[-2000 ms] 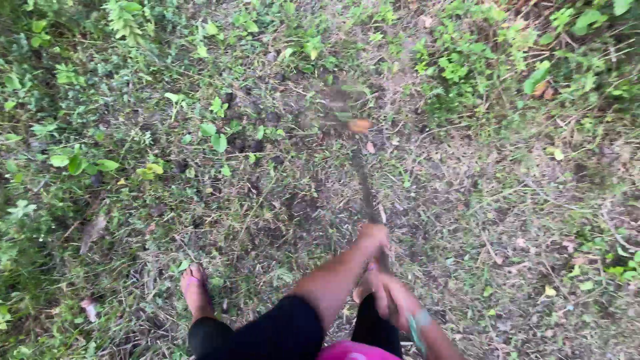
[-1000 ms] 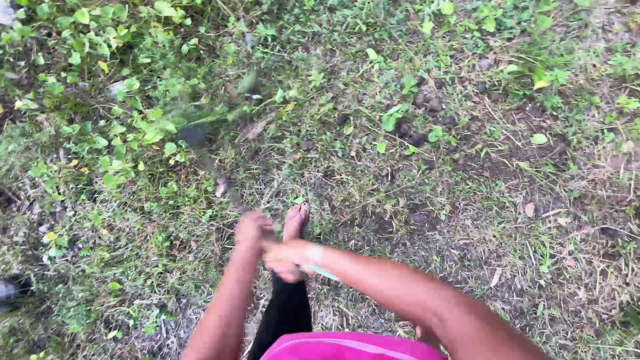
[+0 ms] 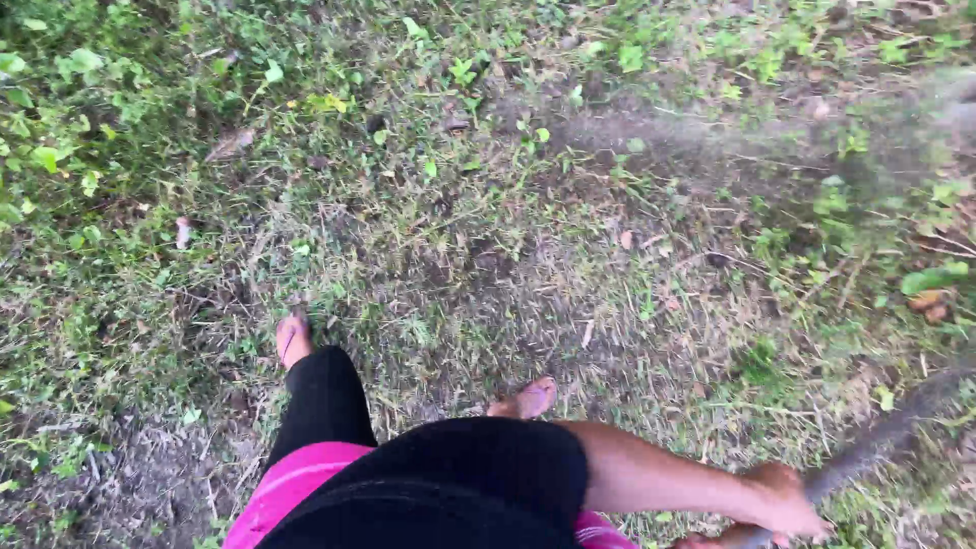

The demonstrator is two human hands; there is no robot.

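Note:
My left hand (image 3: pixel 785 499) is closed around a long, dark handle (image 3: pixel 869 457) at the lower right, with that arm stretched across from a black sleeve. My right hand (image 3: pixel 698 541) is partly cut off by the bottom edge, on the lower part of the same handle. The handle slants up to the right and blurs out of the frame; the far end of this long-handled tool is hidden from view. My left foot (image 3: pixel 293 339) and right foot (image 3: pixel 530 398) stand on the ground, each seemingly in a thong sandal.
Short grass and cut stems cover the ground (image 3: pixel 488 305). Leafy weeds (image 3: pixel 69 145) grow thickly at the upper left, others at the upper right. A brown leaf (image 3: pixel 929 301) lies at the right, and a dry leaf (image 3: pixel 229 145) at the upper left. A blurred streak crosses the upper right.
The handle and both hands have swung from the left of my body to its far right. One second ago a dark tool head showed at the left. The view has shifted too.

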